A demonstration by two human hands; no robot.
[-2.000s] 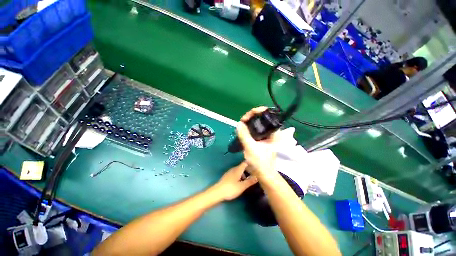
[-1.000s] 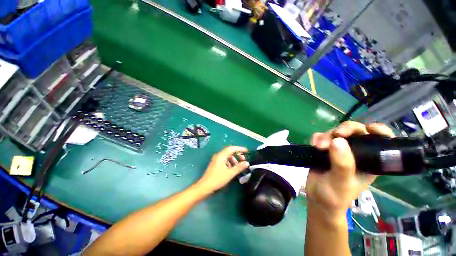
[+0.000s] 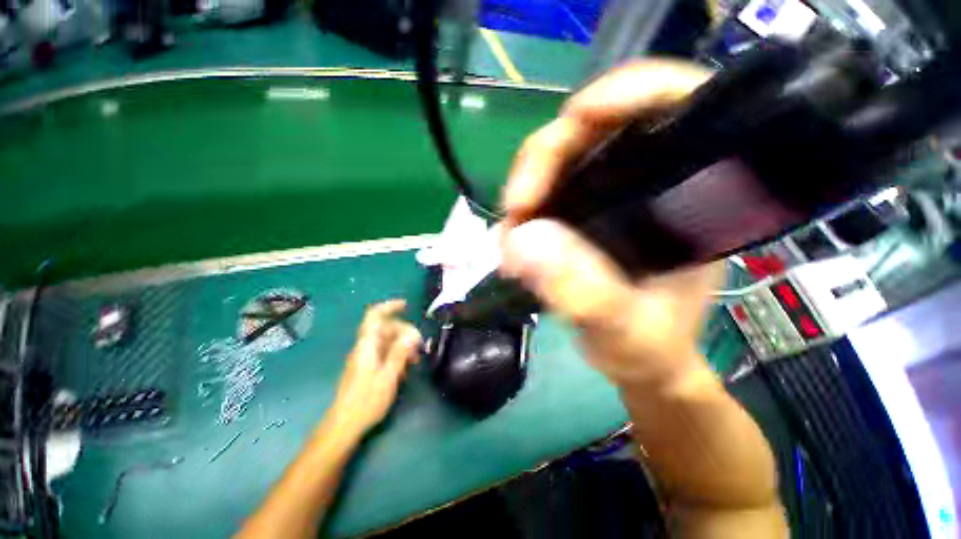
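Note:
My right hand (image 3: 611,242) is shut on the black electric screwdriver (image 3: 674,179), held up close to the camera and slanting down to the left. The white and black security camera (image 3: 479,363) rests on the green bench mat, its black ball toward me and part of its white body (image 3: 464,253) behind. The screwdriver and my right hand hide the rest. My left hand (image 3: 381,353) is just left of the black ball, fingers bent; blur hides whether it holds anything small.
Loose screws (image 3: 240,384) lie left beside a round disc (image 3: 276,319). A green conveyor (image 3: 242,158) runs behind the bench. A power supply with red digits (image 3: 790,305) and a keyboard (image 3: 854,421) are at right. A black cable hangs near the top middle.
The view has swung to the right. The right hand with the screwdriver has come up closer to the camera. The left hand has moved off the screwdriver's tip end to beside the security camera.

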